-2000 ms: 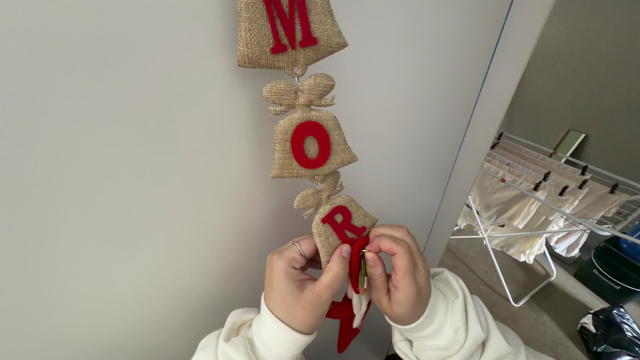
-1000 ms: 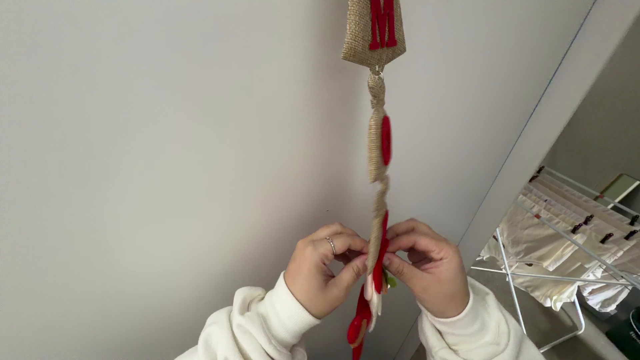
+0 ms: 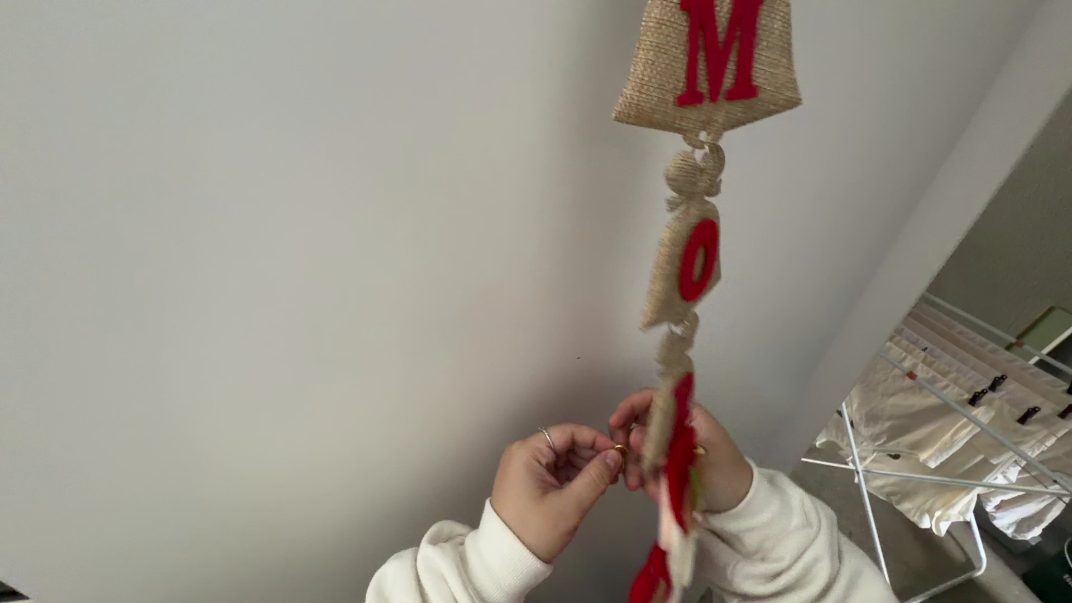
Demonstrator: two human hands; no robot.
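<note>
A hanging string of burlap bell-shaped pieces runs down the view: a large one with a red letter M (image 3: 720,67), a smaller one with a red O (image 3: 688,264), turned partly sideways, and a lowest one (image 3: 662,419) seen nearly edge-on. Red, white and green fabric parts (image 3: 680,477) dangle at its lower end. Left of it, my left hand (image 3: 557,481) pinches a tiny gold-coloured ring (image 3: 620,452) between thumb and finger. My right hand (image 3: 695,456) is partly behind the lowest piece, its fingertips close to the ring; whether they grip anything is hidden.
A pale smooth wall or panel (image 3: 335,251) stands behind the string. At the right, a white metal drying rack (image 3: 863,494) carries cream cloths (image 3: 913,402) with dark clips. A dark object (image 3: 1051,574) sits at the lower right corner.
The string has turned from letters facing me to partly sideways. My left hand has come away from the lowest piece with the small ring, and my right hand has moved partly behind that piece.
</note>
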